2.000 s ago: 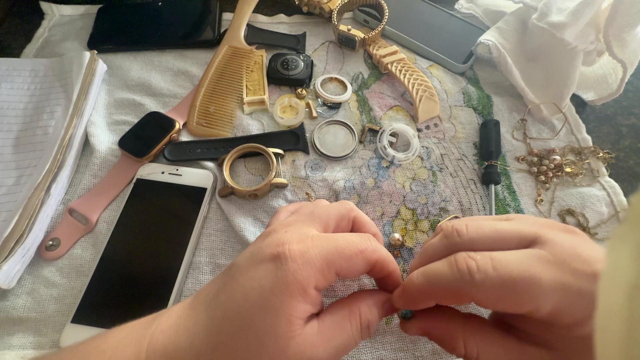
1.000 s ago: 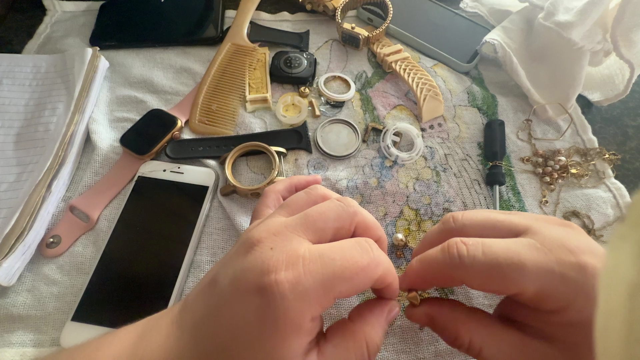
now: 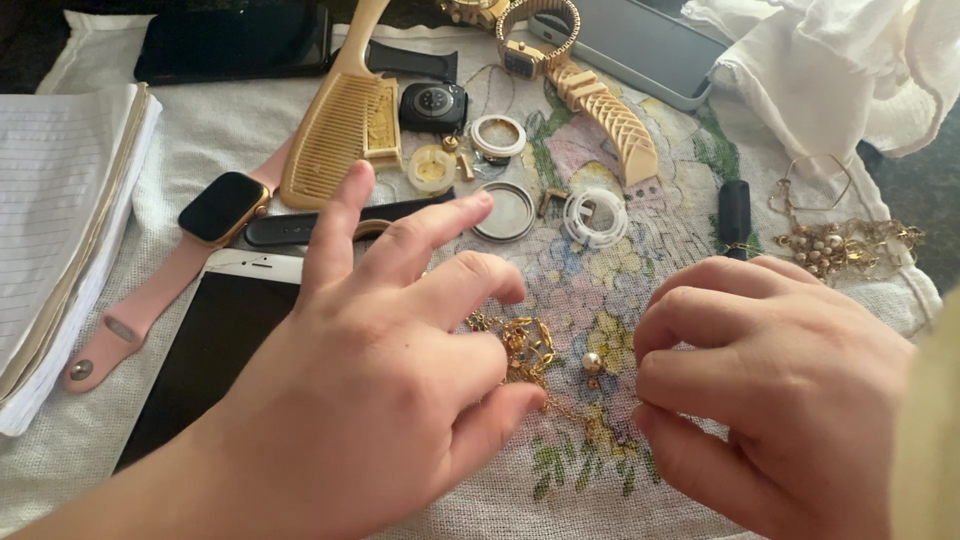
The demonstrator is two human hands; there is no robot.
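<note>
My left hand (image 3: 405, 352) is spread with its fingers apart, over the upper right of a white smartphone (image 3: 217, 345) and partly hiding a gold watch case. Beside its thumb, gold chain jewelry (image 3: 529, 345) lies on the embroidered cloth (image 3: 555, 465). A small pearl piece (image 3: 592, 363) rests between the hands. My right hand (image 3: 750, 375) is curled, its thumb near the forefinger; whether something small is between them cannot be told. Just beyond it lies a black-handled screwdriver (image 3: 734, 214). A tangle of beaded gold chains (image 3: 832, 247) sits to its upper right.
A lined notebook (image 3: 60, 195) lies at left, near a pink-strapped smartwatch (image 3: 223, 208). Farther back are a comb (image 3: 330, 142), a black smartwatch body (image 3: 433, 107), ring-shaped watch parts (image 3: 506, 212), a gold bracelet watch (image 3: 525, 58), a carved band (image 3: 611, 120) and two dark phones (image 3: 232, 45).
My hands, close together before at a small gold piece, are now apart. The left hand has lifted away with its fingers spread, and gold chain jewelry shows beside it.
</note>
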